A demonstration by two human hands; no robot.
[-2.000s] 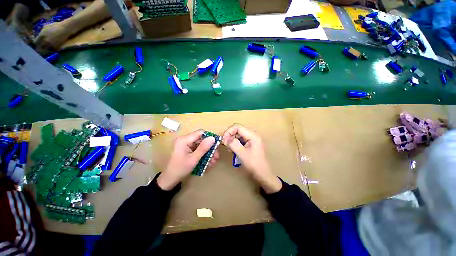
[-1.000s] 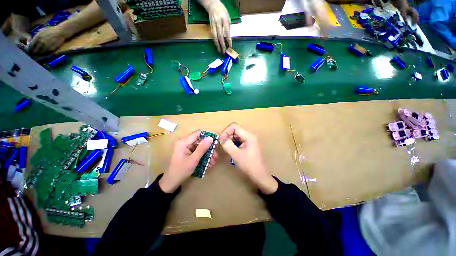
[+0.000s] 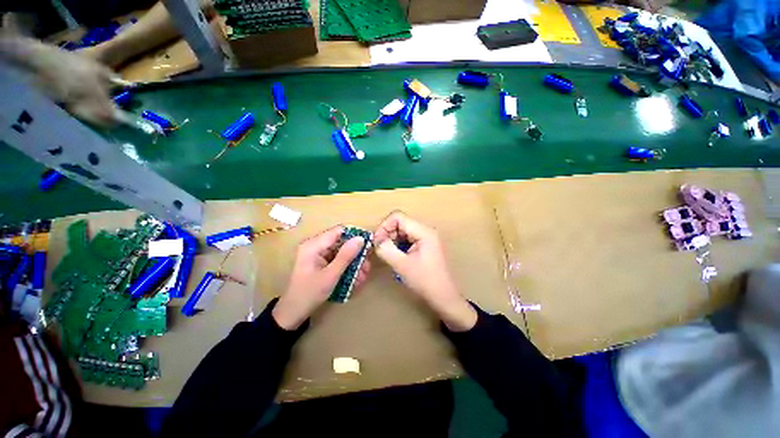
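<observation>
My left hand point(image 3: 320, 272) grips a green circuit board strip point(image 3: 351, 269) with pale parts along its right edge. The thumb lies on its face and the strip slants upright. My right hand point(image 3: 419, 260) is beside the strip's upper end, thumb and forefinger pinched together. A small bit of blue, likely a battery point(image 3: 398, 276), shows under the right hand, mostly hidden by it. The fingertips meet near the strip's top right edge; any wire between them is too small to make out.
A board pile point(image 3: 107, 299) with blue batteries lies left. A yellow slip point(image 3: 346, 365) lies near the bench edge. Pink housings point(image 3: 706, 217) lie right. The green belt point(image 3: 462, 162) carries wired batteries. A grey post point(image 3: 103, 162) stands at left. Another person's blurred arm point(image 3: 64, 77) reaches over the belt.
The batteries on the belt have shifted right. A person's hand at the belt's middle has gone, and another's arm now reaches in at upper left. My hands have barely moved.
</observation>
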